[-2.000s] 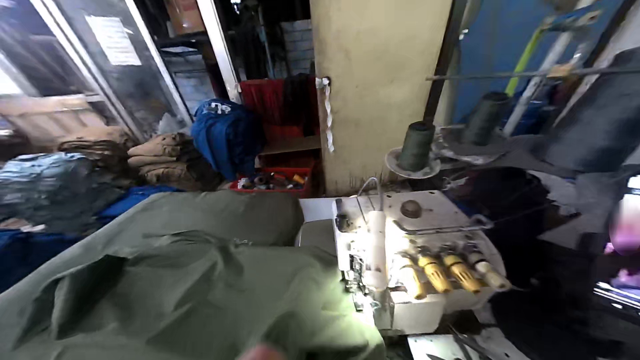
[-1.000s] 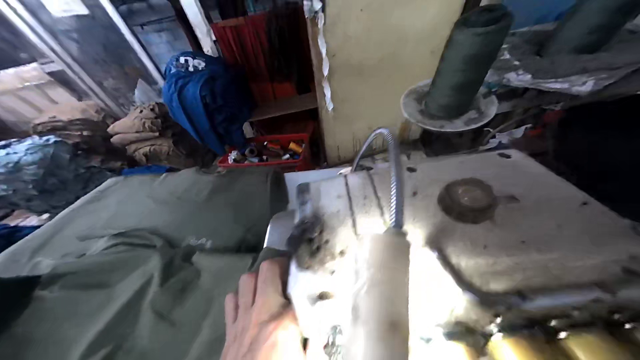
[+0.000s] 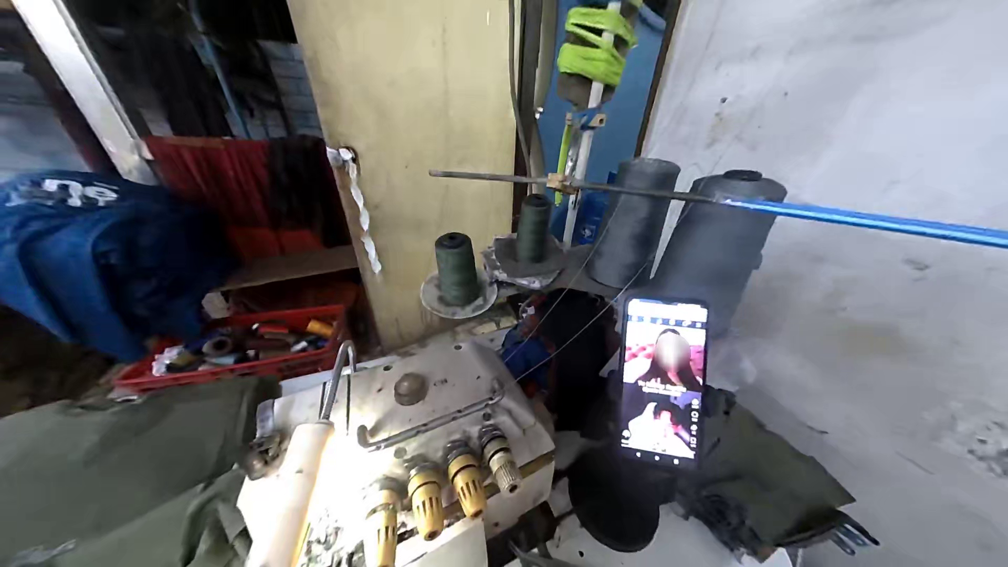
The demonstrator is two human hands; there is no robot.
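Observation:
Neither of my hands shows in the frame of now. An overlock sewing machine (image 3: 465,378) stands at lower centre, with yellow tension knobs (image 3: 426,504) along its front. A white gooseneck lamp (image 3: 295,492) shines brightly on the machine's left part. Olive-green fabric (image 3: 102,465) lies left of the machine and touches its side. Green thread cones (image 3: 457,272) stand on round holders behind it. Two large grey thread cones (image 3: 634,224) are farther right, with threads running down toward the machine. The needle area is hidden by glare and the frame's lower edge.
A lit smartphone (image 3: 664,382) stands upright right of the machine. Dark green cloth (image 3: 776,472) lies beside it. A metal thread-stand rod (image 3: 646,191) crosses above. A red crate (image 3: 236,370) of small items and a blue cloth bundle (image 3: 102,252) are at the left, a white wall (image 3: 882,331) at the right.
A hand was on the fabric at the machine's left side one second ago; it is out of view now. The view has swung right and backed away from the machine.

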